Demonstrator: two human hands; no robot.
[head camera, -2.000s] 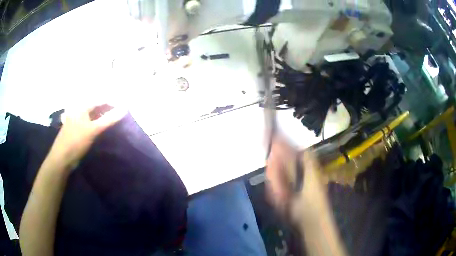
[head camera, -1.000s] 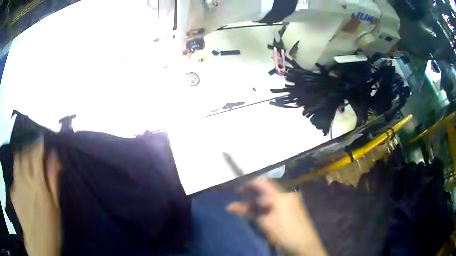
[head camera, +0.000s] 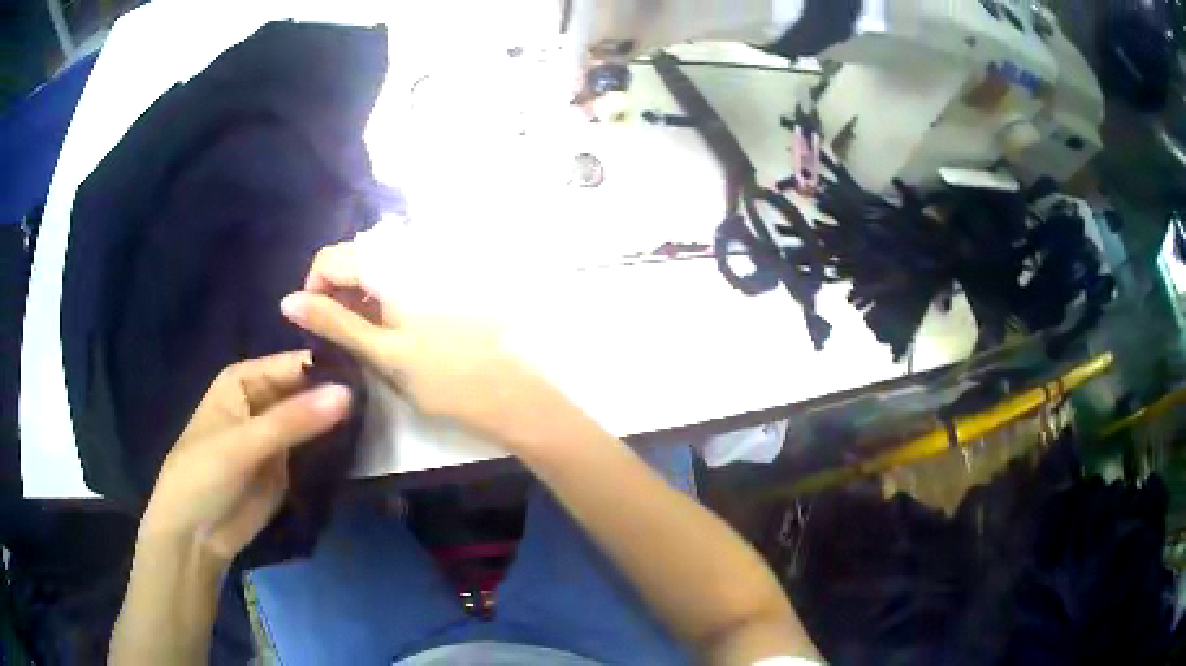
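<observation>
The dark garment piece (head camera: 182, 247) lies on the left of the white table and hangs over its front edge. My left hand (head camera: 247, 442) is at its lower right part, fingers bent, thumb and fingertips on the cloth's edge. My right hand (head camera: 403, 345) is just above and to the right, with thumb and fingers pinching the same edge. What lies between the fingertips is too dark to make out. The black shears (head camera: 735, 169) lie beside the strip pile, their ring handles towards me.
Black fabric strips (head camera: 936, 260) are heaped at the right. A pink-and-dark slim tool (head camera: 805, 159) lies by them. The white machine head (head camera: 689, 24) is at the top. A round metal disc (head camera: 588, 169) is set in the table. A yellow rail (head camera: 988, 419) is at the lower right.
The shears, earlier in my right hand, now lie by the strips. My right hand has moved left onto the cloth. The garment piece has moved up and spread further over the table's left.
</observation>
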